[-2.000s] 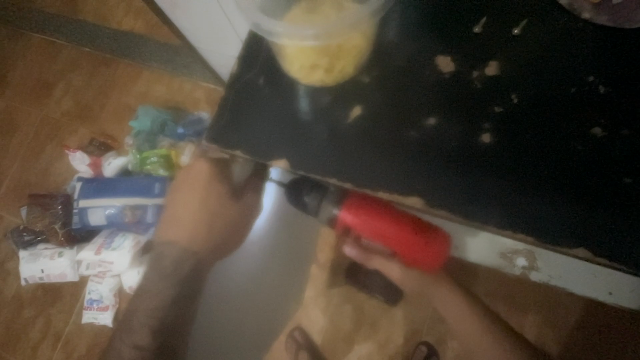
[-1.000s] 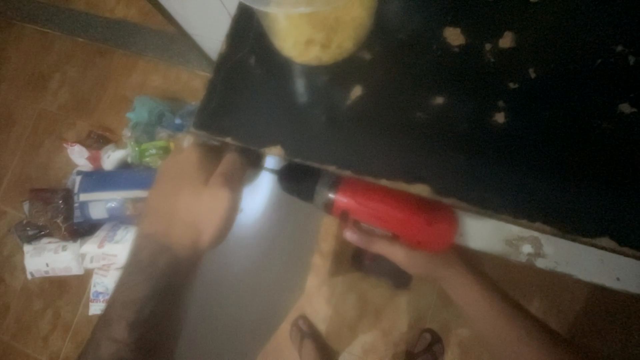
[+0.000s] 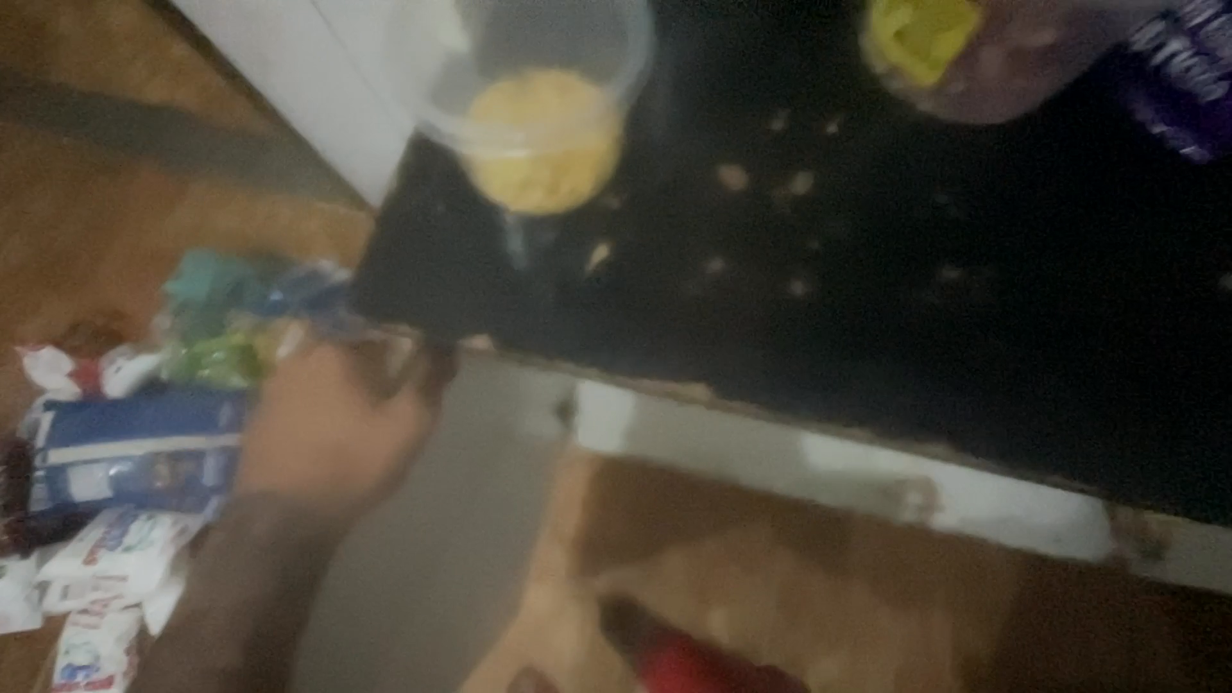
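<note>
My left hand [image 3: 332, 423] is at the front left corner of the black tabletop [image 3: 674, 318], its fingers curled at the edge; whether it holds something there is blurred. A red and black handheld power tool [image 3: 707, 664] shows at the bottom edge, below the tabletop's pale front rail [image 3: 731, 462]. My right hand is out of the frame. A clear plastic tub [image 3: 544, 144] with yellow contents stands on the tabletop near its left end. A grey panel [image 3: 433, 539] lies below the edge, beside my left hand.
Several packets lie on the brown tiled floor at left, among them a blue packet [image 3: 140, 452] and white packets [image 3: 120, 558]. On the tabletop at the upper right are a container with a yellow piece [image 3: 924, 34] and a purple packet [image 3: 1184, 77].
The red tool has moved down from the table's edge, to the bottom of the view. My right hand, earlier on the tool, has left the view. My left hand stays at the corner.
</note>
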